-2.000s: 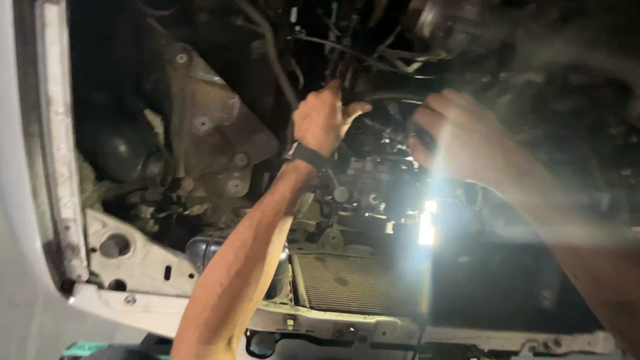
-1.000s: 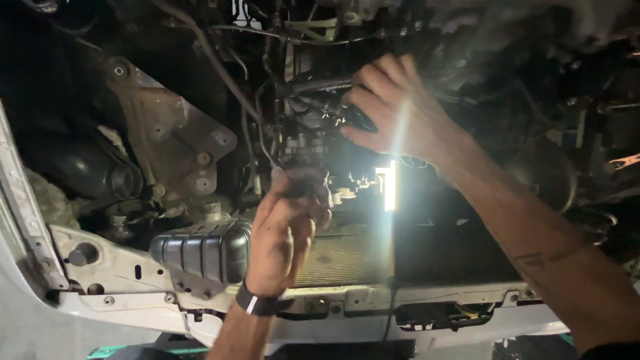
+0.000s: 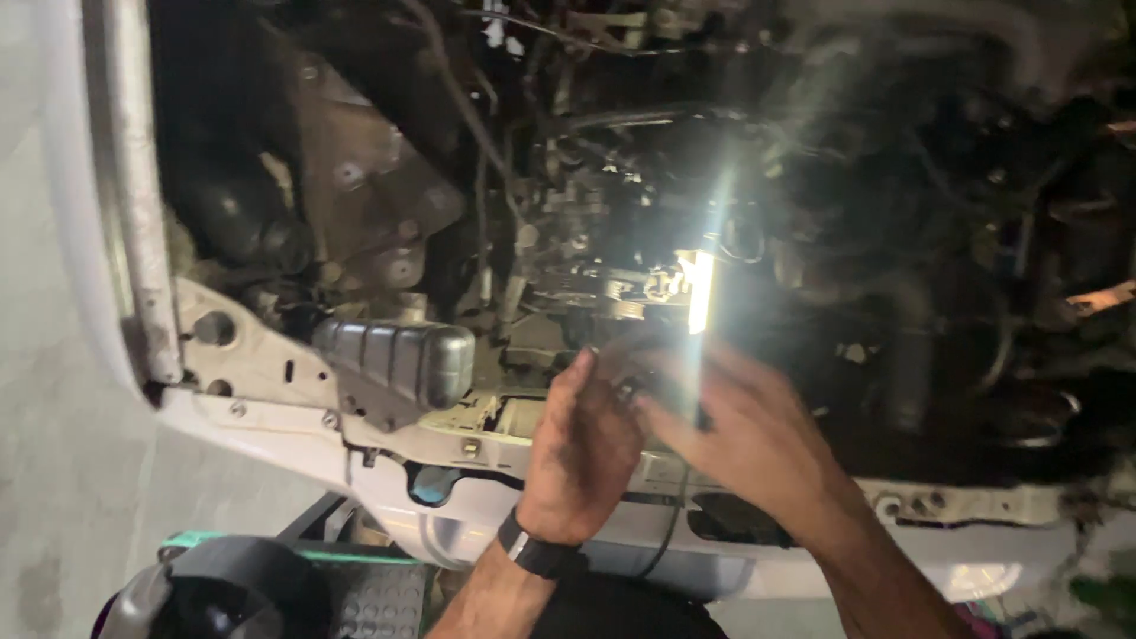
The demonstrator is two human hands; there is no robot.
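Note:
My left hand point(image 3: 581, 448), smudged dark and with a black band at the wrist, is raised above the front crossmember of a car's engine bay. My right hand point(image 3: 741, 422) is close beside it on the right, its fingers blurred. A small dark item shows between the two hands; what it is and which hand holds it cannot be told. A bright work light point(image 3: 701, 291) shines just beyond my right hand, with a thin cable point(image 3: 670, 532) running down over the bumper. Behind the hands lie metal engine parts point(image 3: 626, 293), partly lost in glare.
A ribbed dark plastic reservoir point(image 3: 399, 359) sits left of my hands. The pale body panel point(image 3: 257, 355) and front crossmember point(image 3: 967, 504) edge the bay. A green-edged platform point(image 3: 382, 595) and a rounded dark object point(image 3: 240, 590) stand at the lower left. Hoses point(image 3: 461, 98) cross above.
Both hands have come back from deeper in the engine bay to near the front crossmember, and my right hand has drawn close to my left. The view has shifted.

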